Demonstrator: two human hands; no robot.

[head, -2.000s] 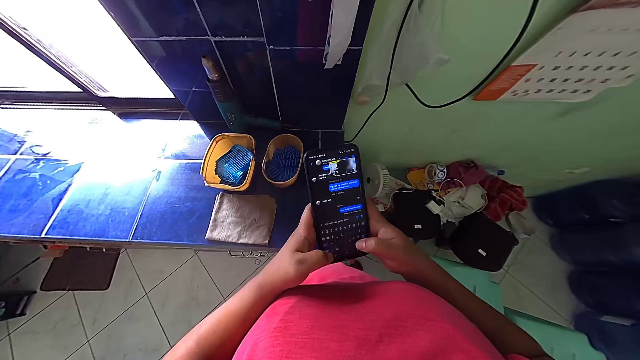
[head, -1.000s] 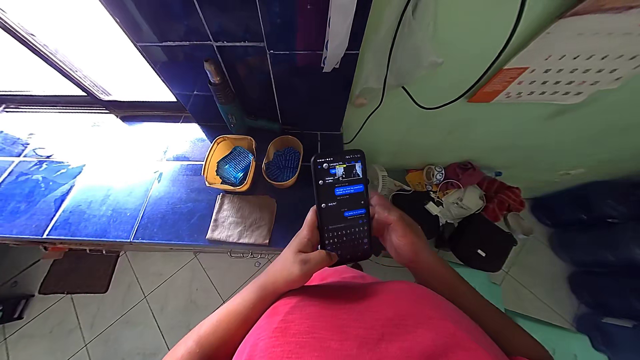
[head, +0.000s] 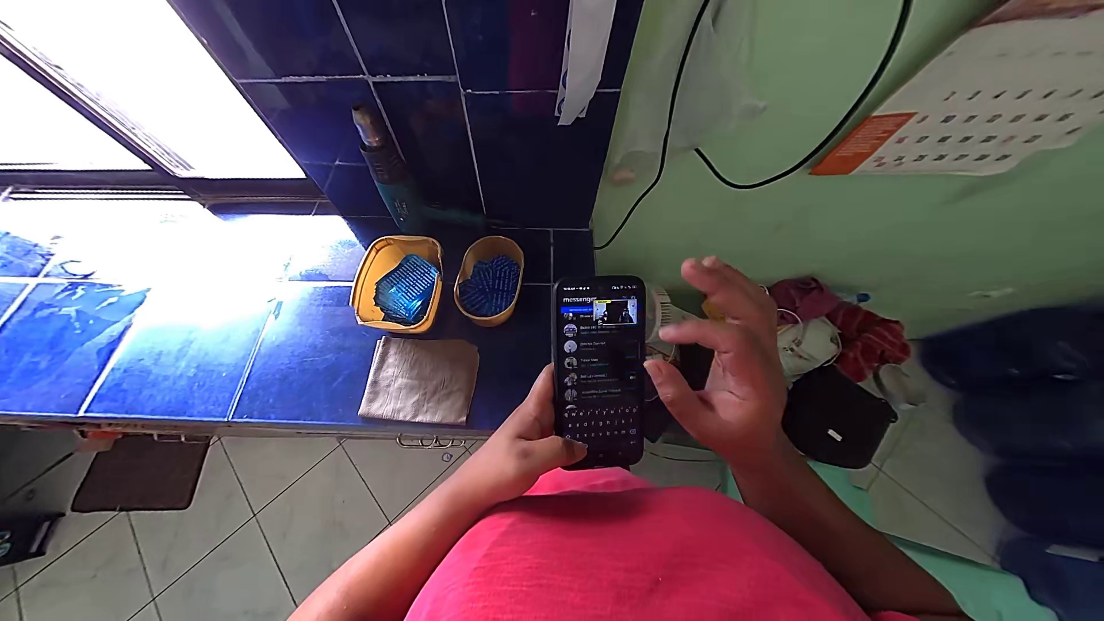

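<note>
A black smartphone (head: 599, 371) stands upright in view, in front of my pink shirt, its lit screen showing a list above a keyboard. My left hand (head: 535, 435) grips its lower left side, with the thumb over the bottom of the screen. Just right of the phone, my right hand (head: 729, 362) is raised with its fingers spread and nothing held. Left of the phone on the blue tiled counter are a folded beige cloth (head: 420, 380), a yellow container (head: 366, 289) of blue foil packets and a smaller yellow container (head: 489, 319) of blue packets.
A heat gun (head: 388, 172) leans in the tiled corner behind the containers. Black cable (head: 668, 121) hangs along the green wall beside a calendar (head: 975, 103). At right lie a black pouch (head: 838, 418), bundled cloths (head: 862, 336) and a partly hidden white fan (head: 662, 310). A brown mat (head: 142, 473) lies on the floor.
My right hand has come away from the phone, rising with its fingers spread. The screen has changed from a message conversation to a list. My left hand still holds the phone.
</note>
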